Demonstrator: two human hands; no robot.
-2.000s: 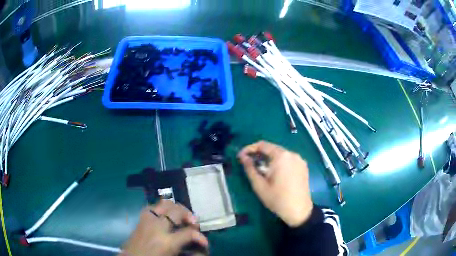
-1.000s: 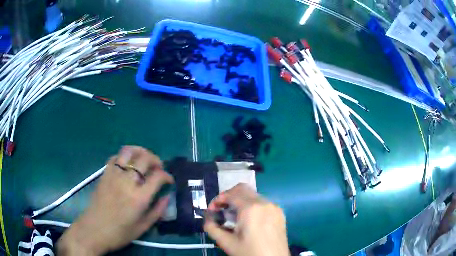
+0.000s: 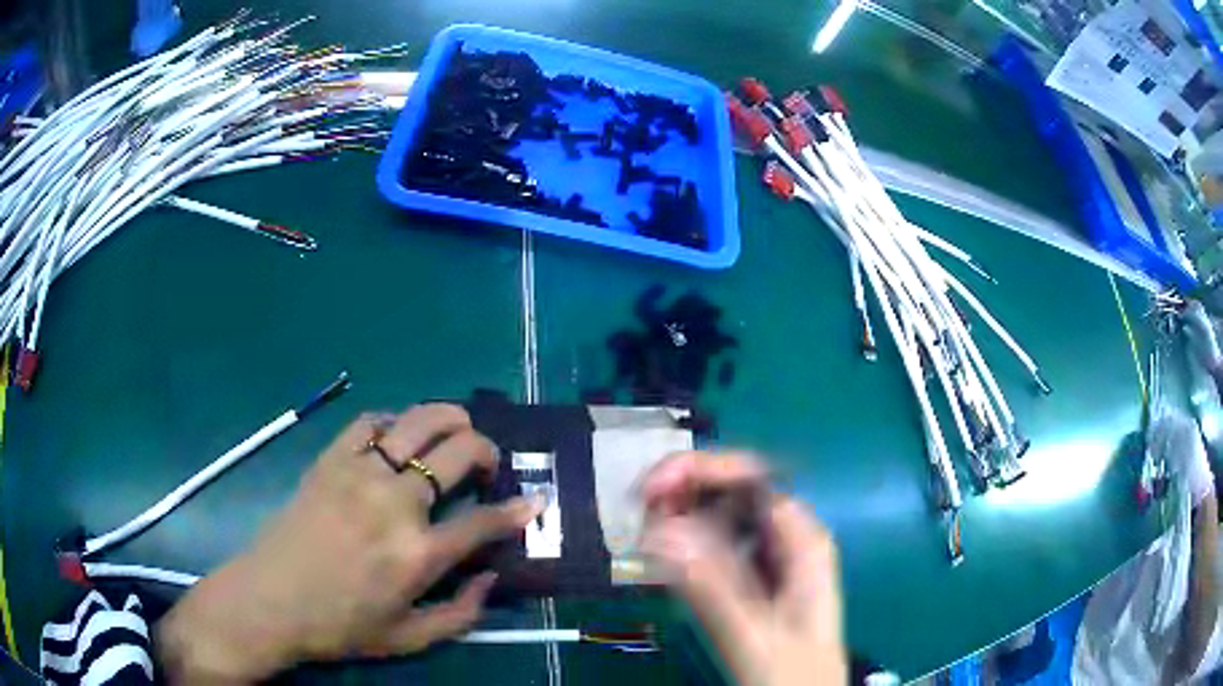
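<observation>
My left hand (image 3: 369,536) lies palm down, fingers apart, one fingertip on the small white fixture (image 3: 541,533) set in black tape (image 3: 577,503). No held object shows in it. My right hand (image 3: 751,556) is blurred over the right side of the pale work pad (image 3: 624,462); I cannot tell what its fingers hold. A white cable assembly lies bent at its red connector (image 3: 71,560). One branch (image 3: 201,483) runs up to dark wire ends; the other passes under my left hand, with loose coloured wire ends (image 3: 617,638) below the fixture. Loose black housings (image 3: 671,342) are heaped above the pad.
A blue tray (image 3: 563,235) of black housings stands behind the heap. White cables are piled at the left (image 3: 94,181) and right (image 3: 892,255), the right ones with red connectors. A blue-edged frame (image 3: 1073,174) and a printed sheet (image 3: 1140,74) are at the upper right.
My left hand has moved right onto the fixture. My right hand has moved right, off the fixture to the pad. The cable's wire ends now show beside and below my left hand.
</observation>
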